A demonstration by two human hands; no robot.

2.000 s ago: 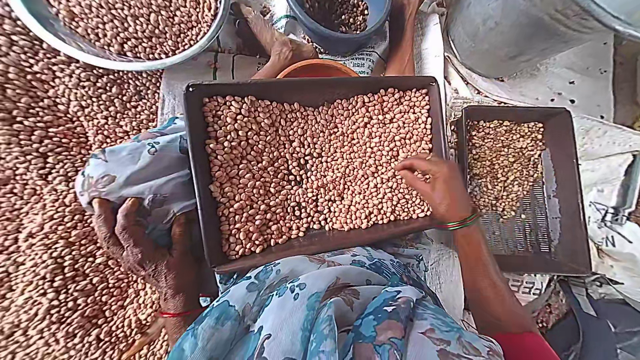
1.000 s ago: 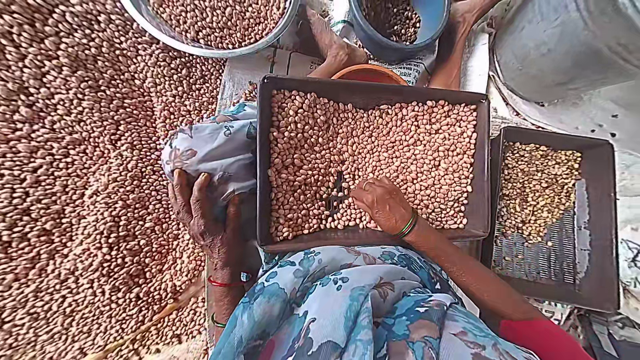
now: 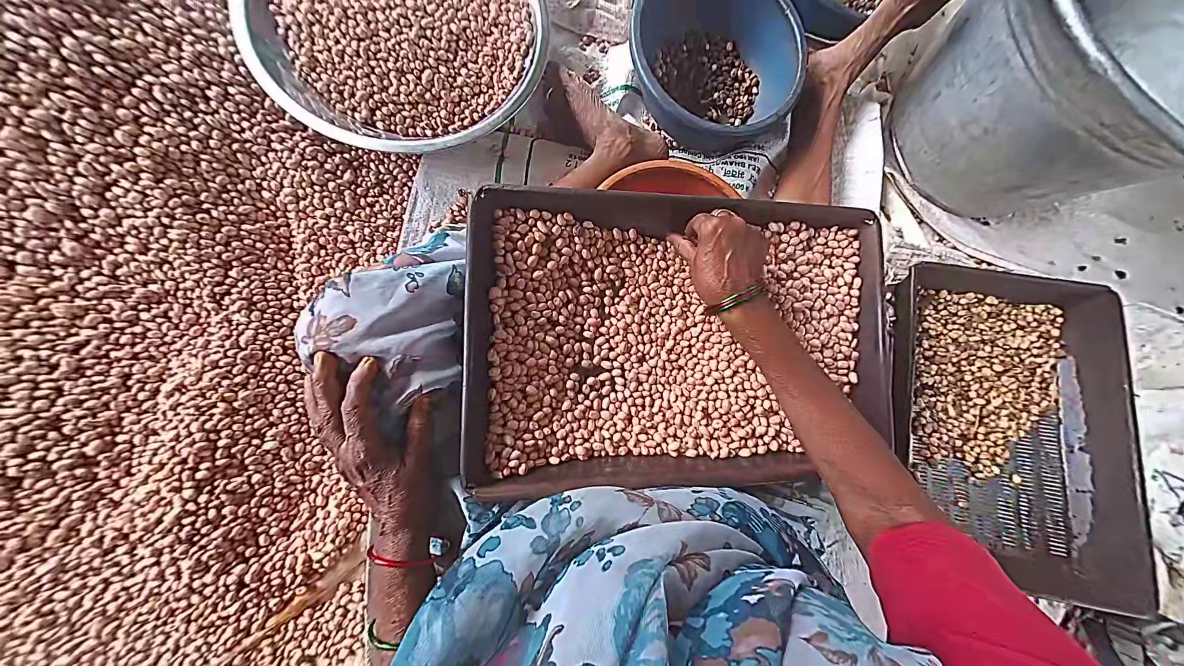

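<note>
A dark rectangular tray [image 3: 647, 474] full of pinkish-brown nuts or beans [image 3: 647, 361] rests across my lap. Over its upper right part is my right hand [image 3: 726, 259], fingers curled together near the far rim; whether something small is between them cannot be seen. Green bangles circle that wrist. My left hand [image 3: 375, 430] lies with spread fingers on the floral cloth [image 3: 384, 319] over my left knee, left of the tray, holding nothing visible. A second dark tray [image 3: 1101, 518] with a slotted bottom stands at the right, holding smaller yellowish-brown pieces [image 3: 980, 370].
A large heap of the same nuts or beans [image 3: 166, 370] covers the left side. A metal basin [image 3: 388, 139] of them stands at upper left. Beyond the tray are an orange bowl [image 3: 671, 176], a blue tub [image 3: 717, 134] with dark pieces, and bare feet. A metal container [image 3: 1008, 120] stands at upper right.
My right hand has moved from the tray's lower middle toward its far rim. My left hand has stayed on the cloth over the knee. The view has shifted.
</note>
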